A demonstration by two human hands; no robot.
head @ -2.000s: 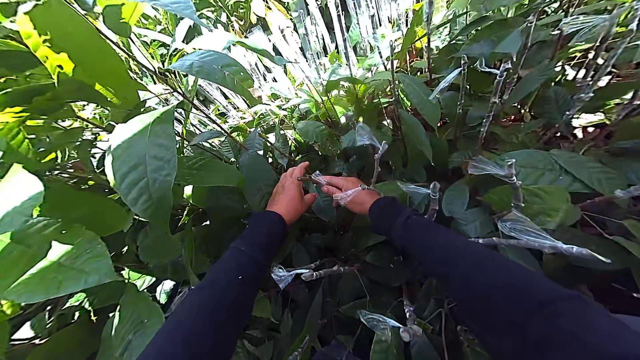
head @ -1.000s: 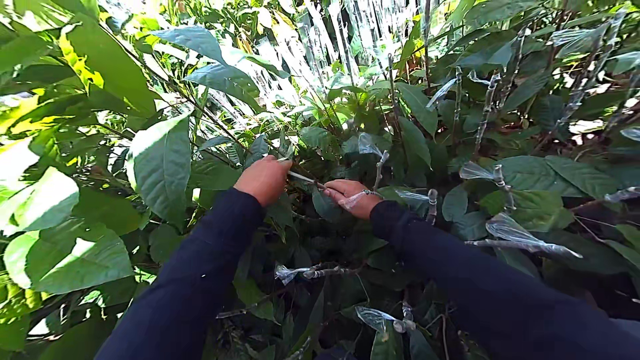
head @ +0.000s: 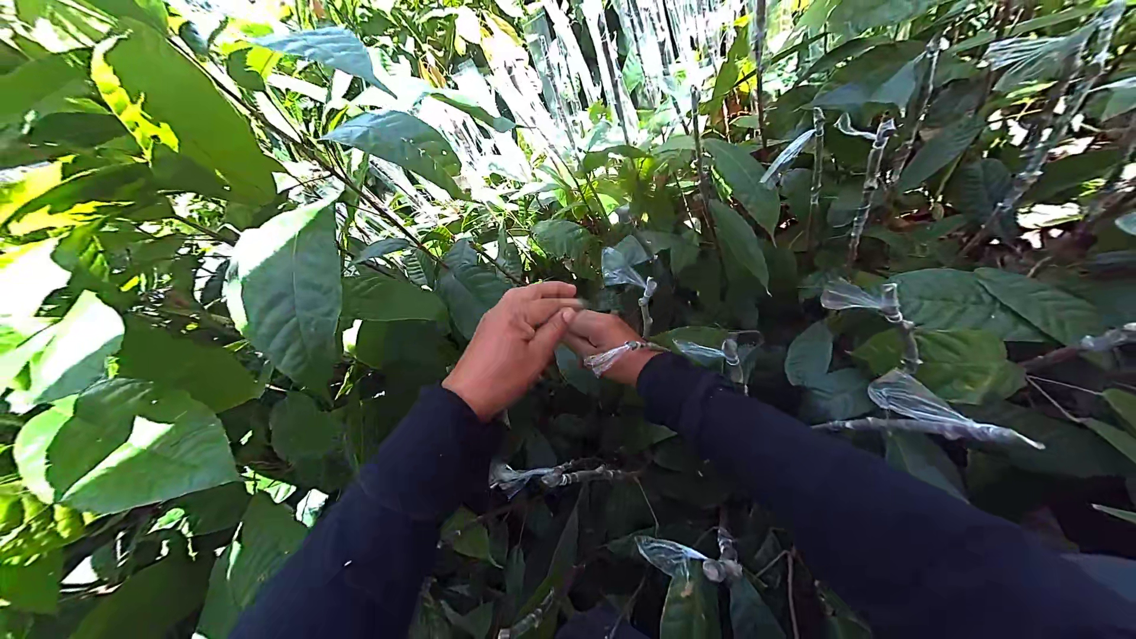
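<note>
My left hand [head: 515, 346] meets my right hand [head: 608, 337] in the middle of the view, its fingers over the right fingertips. Whatever lies between the fingers is hidden. A plastic-wrapped twig end [head: 612, 358] lies against my right wrist. Just above stands a stem with a clear plastic tail [head: 628, 271]. Below my hands a wrapped cut branch [head: 577, 477] points sideways, and another wrapped stub [head: 721, 568] sits lower down.
Large green leaves [head: 293, 288] crowd the left side. On the right are more cut stems wrapped in clear plastic [head: 901, 324], one lying nearly level [head: 932, 429]. Bright plastic strips [head: 612, 71] fill the top middle.
A second ago my hands were apart with a thin, pale strip or stick between them. My left hand has come back to the right and now touches my right hand.
</note>
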